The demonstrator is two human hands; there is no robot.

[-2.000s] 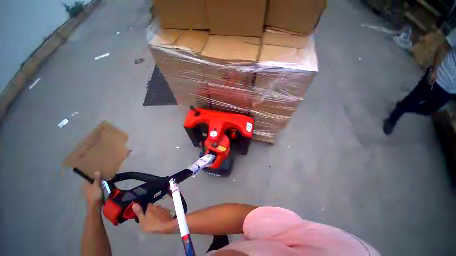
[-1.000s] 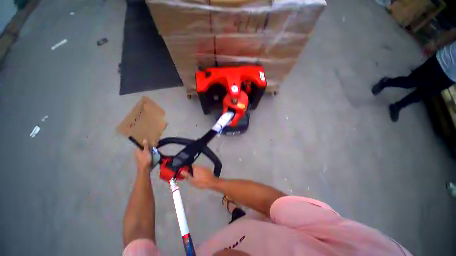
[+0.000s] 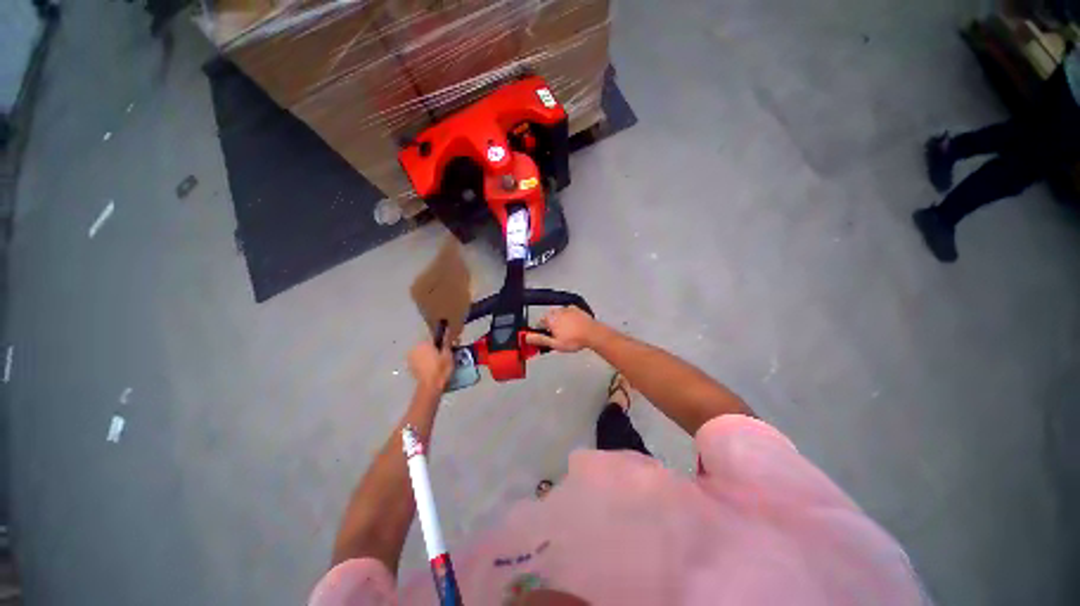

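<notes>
My right hand [image 3: 566, 329] is closed on the right side of the tiller handle [image 3: 506, 354]. My left hand [image 3: 431, 363] is at its left side, holding the cardboard tally sheet [image 3: 441, 289], a black marker pen [image 3: 441, 333] and a smartphone [image 3: 463, 369]; whether it also grips the handle I cannot tell. The tiller arm runs up to the red electric pallet truck [image 3: 490, 146]. The truck stands against the stretch-wrapped cartons [image 3: 344, 89]; its forks are hidden.
A dark flat platform [image 3: 278, 201] lies under and left of the load. A person in dark trousers [image 3: 1001, 160] stands at the right, beside wooden pallets [image 3: 1028, 53]. A white stick [image 3: 424, 503] points forward from my chest. Small litter [image 3: 115, 427] lies on the concrete.
The load and pallet truck have turned and now stand over the dark platform. The tiller handle has swung right, nearly straight ahead of me, with both hands. The cardboard is seen more edge-on.
</notes>
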